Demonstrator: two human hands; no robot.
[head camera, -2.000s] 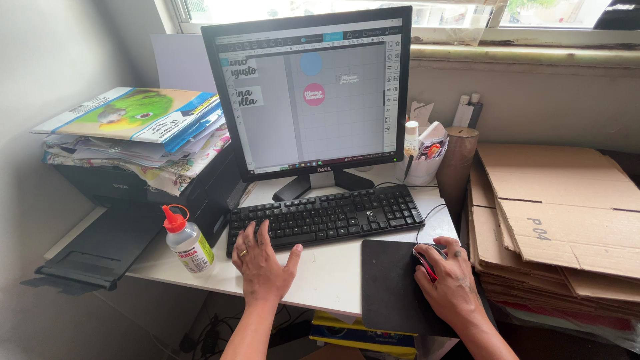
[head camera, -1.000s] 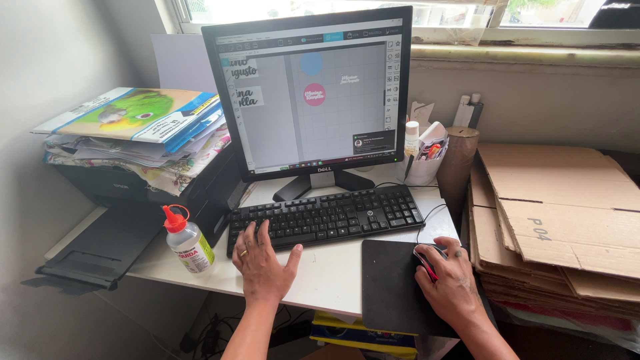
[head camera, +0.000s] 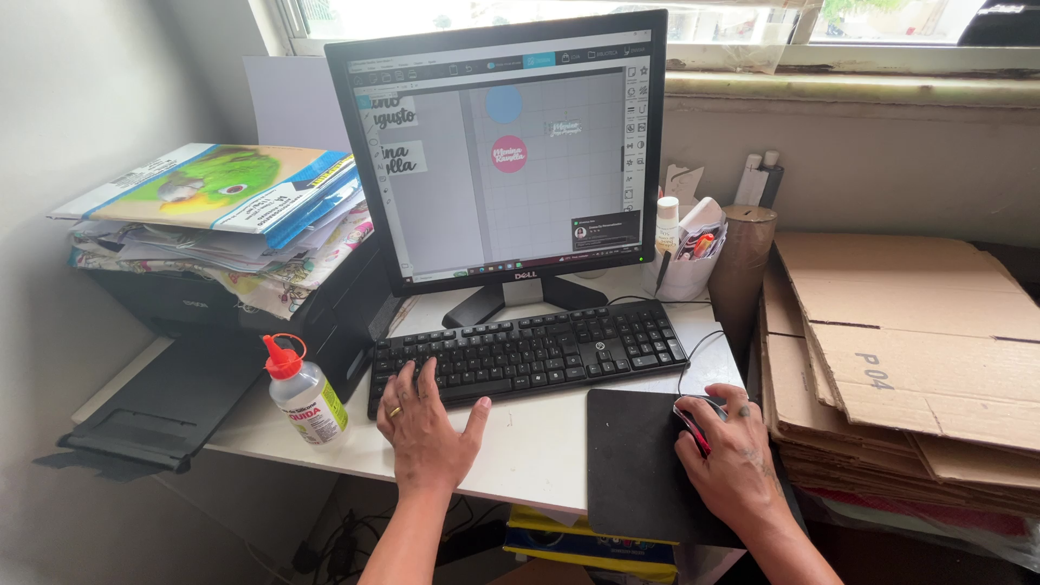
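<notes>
My left hand (head camera: 428, 431) rests with spread fingers on the lower left keys of a black keyboard (head camera: 528, 353), a ring on one finger. My right hand (head camera: 730, 455) is closed around a black and red computer mouse (head camera: 693, 426) on a black mouse pad (head camera: 630, 471). Behind the keyboard stands a Dell monitor (head camera: 524, 195), its screen showing a design program with a blue circle, a pink circle with lettering and a small piece of script lettering. A popup covers the screen's lower right corner. Left of my left hand, a clear glue bottle (head camera: 307, 398) with a red cap stands upright.
Papers and a parrot-printed pack (head camera: 203, 191) lie on a black Epson printer (head camera: 203, 309) at left, its tray (head camera: 162, 406) extended. A white pen cup (head camera: 686, 272) and a brown roll (head camera: 735, 260) stand right of the monitor. Flattened cardboard boxes (head camera: 910, 325) are stacked at right. Cables hang below the desk.
Two seconds ago the popup was not on the screen; it shows from one second ago. The small script lettering now has marks around it. Both hands have stayed in place.
</notes>
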